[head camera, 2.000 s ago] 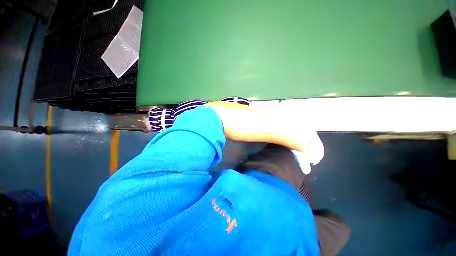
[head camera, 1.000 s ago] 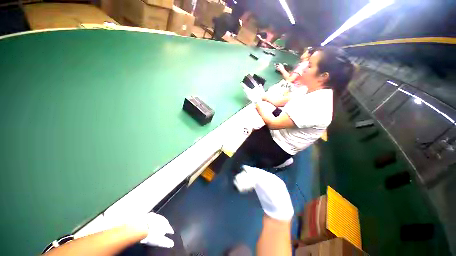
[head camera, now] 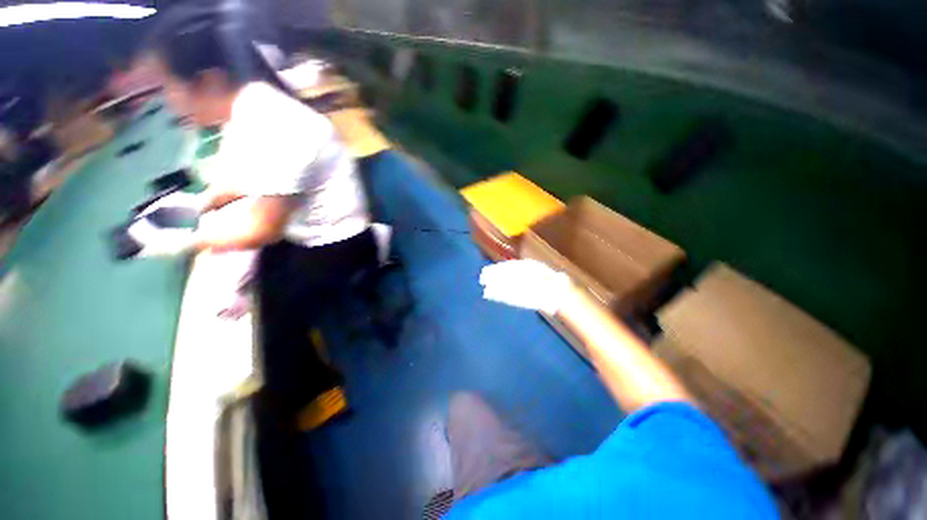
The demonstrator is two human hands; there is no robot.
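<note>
My right hand (head camera: 526, 284), in a white glove, is stretched out over the blue floor, in front of the cartons in this view. Nothing shows in it; its fingers are too blurred to tell apart. My left hand is out of the picture. A black housing (head camera: 105, 394) lies on the green belt (head camera: 46, 305) at lower left. Black housings (head camera: 593, 128) hang in a row before the green wall at upper right, blurred; another hanging housing (head camera: 505, 94) is further left. Their hooks cannot be made out.
A co-worker (head camera: 290, 173) in a white top leans over the belt, gloved hands at a black part. The pale belt rail (head camera: 203, 376) runs beside the belt. An open carton (head camera: 605, 249), a yellow-topped carton (head camera: 513, 201) and a closed carton (head camera: 767, 355) stand by the wall.
The view has swung right from the belt toward the hanging line. My left hand has left the picture. My right arm now reaches in from the lower right. The co-worker appears further left.
</note>
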